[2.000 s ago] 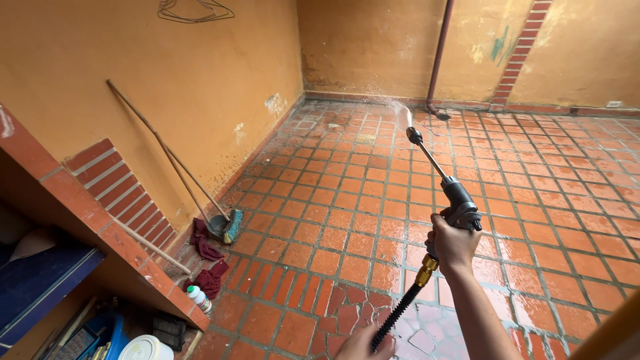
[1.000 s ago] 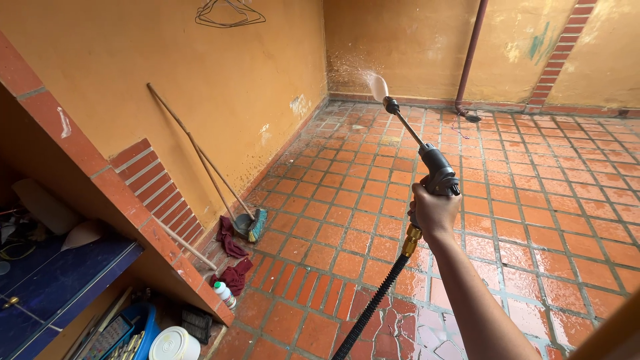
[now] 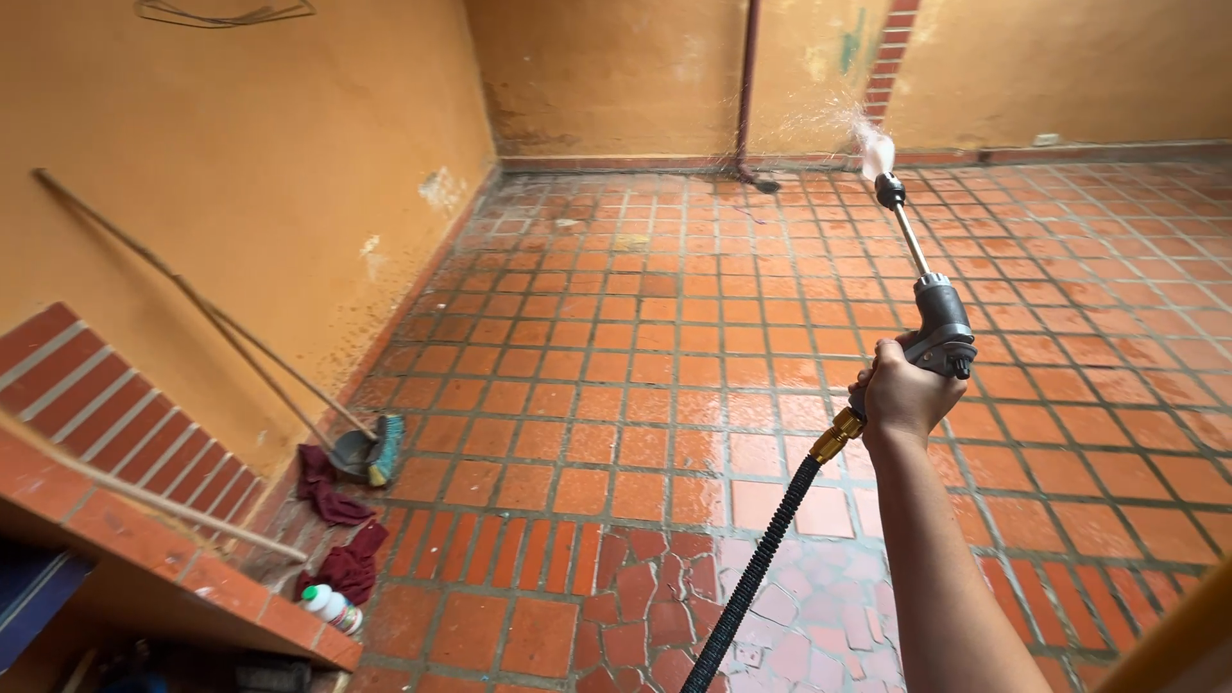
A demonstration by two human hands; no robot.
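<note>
My right hand (image 3: pixel 905 395) is closed around the grip of a black and grey spray gun (image 3: pixel 943 313) at right of centre. Its metal wand points up and away, and white water spray (image 3: pixel 876 149) leaves the black nozzle (image 3: pixel 890 190). A brass fitting (image 3: pixel 835 435) joins the grip to a black ribbed hose (image 3: pixel 756 573), which runs down out of view. Wet orange floor tiles (image 3: pixel 654 366) with dark grout lie below the gun. My left hand is out of view.
A broom (image 3: pixel 387 450) and a dustpan (image 3: pixel 352 452) lean at the left wall, near dark red cloths (image 3: pixel 332 486). A white bottle (image 3: pixel 332 608) stands by a brick-edged ledge (image 3: pixel 207 577). A dark red pipe (image 3: pixel 747 91) runs down the back wall to a floor drain (image 3: pixel 766 187).
The spray has moved right across the back of the floor, past the pipe. My left hand, near the hose two seconds ago, has left the view.
</note>
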